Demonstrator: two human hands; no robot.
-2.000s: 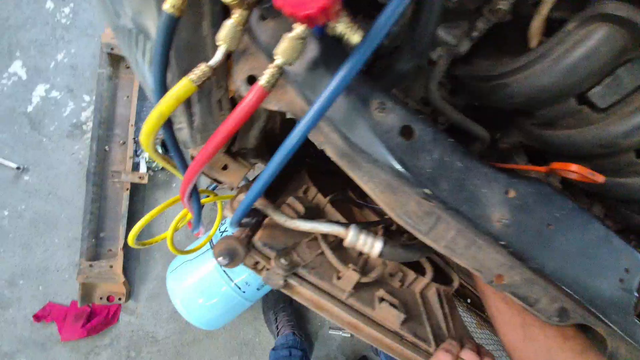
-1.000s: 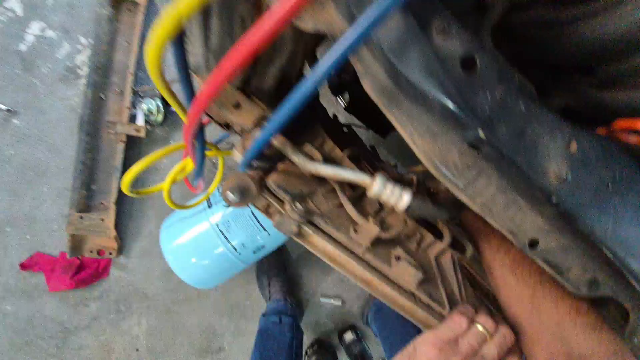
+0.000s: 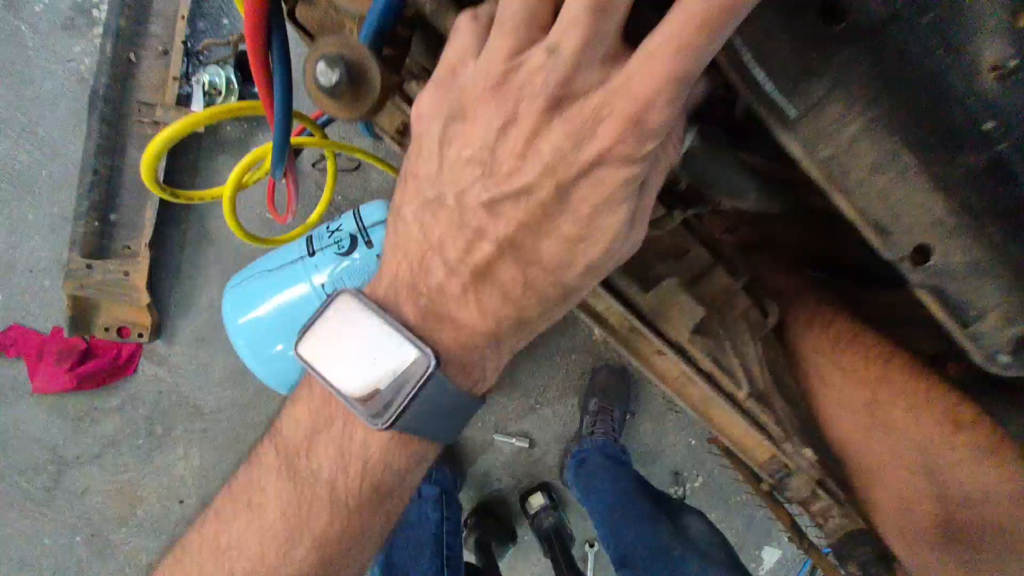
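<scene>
My left hand (image 3: 536,152), with a watch (image 3: 368,360) on the wrist, reaches up over the rusty metal support (image 3: 680,360) at the vehicle's front. Its fingers are spread, but the fingertips lie beyond the top edge, so any grip is hidden. My right forearm (image 3: 848,392) enters from the lower right, between the support and a dark body panel (image 3: 896,136); the right hand is lost in shadow. Left of my left hand hang red (image 3: 260,64) and blue (image 3: 281,120) hoses, beside looped yellow hose (image 3: 232,192). A light-blue cylinder (image 3: 268,304) stands partly behind the watch.
A rusty metal crossmember (image 3: 112,192) lies on the concrete floor at left, with a pink cloth (image 3: 76,364) at its end. A small metal piece (image 3: 512,440), a wrench (image 3: 591,552) and dark tools (image 3: 548,520) lie near the feet.
My left hand has moved up from the lower part of the rusty support to the top middle of the view. The right forearm still reaches in under the panel. The view has moved closer.
</scene>
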